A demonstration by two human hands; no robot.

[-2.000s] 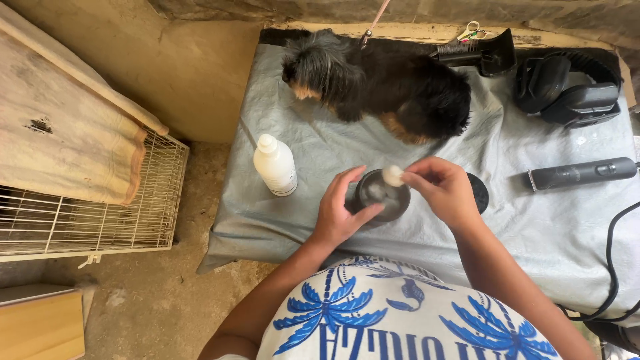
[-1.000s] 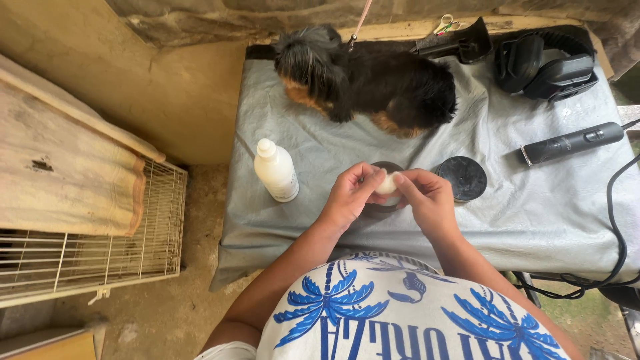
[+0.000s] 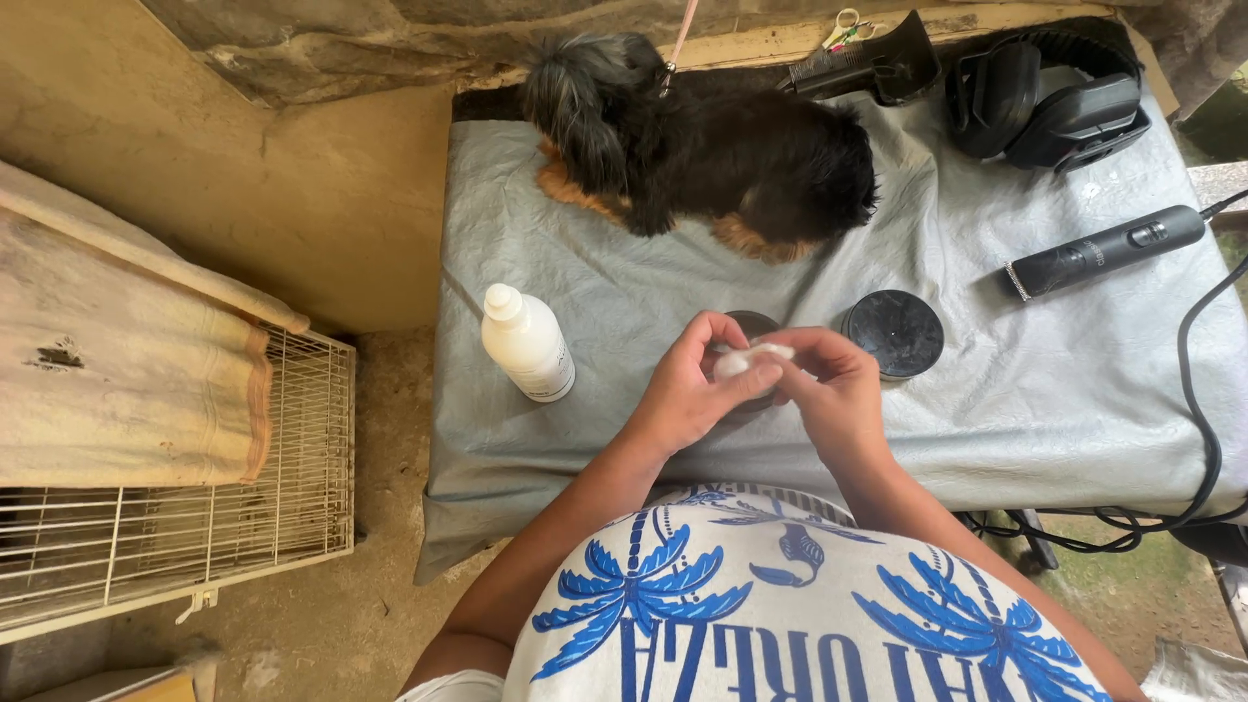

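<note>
Both hands meet over a dark round container (image 3: 756,398), which they partly cover. My left hand (image 3: 700,380) pinches a white cotton wad (image 3: 733,365) between thumb and fingers. From the other side, my right hand (image 3: 829,375) grips a thin drawn-out part of the same cotton. Left of the hands stands a white plastic bottle (image 3: 527,341). A black round lid (image 3: 893,333) lies just right of my right hand. Beyond the hands, a small black dog with tan legs (image 3: 712,156) is on the covered table, its head toward the left.
A pink leash (image 3: 684,34) rises from the dog. At the back lie scissors (image 3: 846,31), a comb (image 3: 829,70) and black earmuffs (image 3: 1048,102). A corded clipper (image 3: 1107,252) lies at right on the grey table cover (image 3: 1024,419). A wire cage (image 3: 302,448) stands left.
My right hand has come in from beside the container to meet my left hand. The cotton, a compact wad two seconds ago, now looks pulled out between both hands. The black lid shows more fully.
</note>
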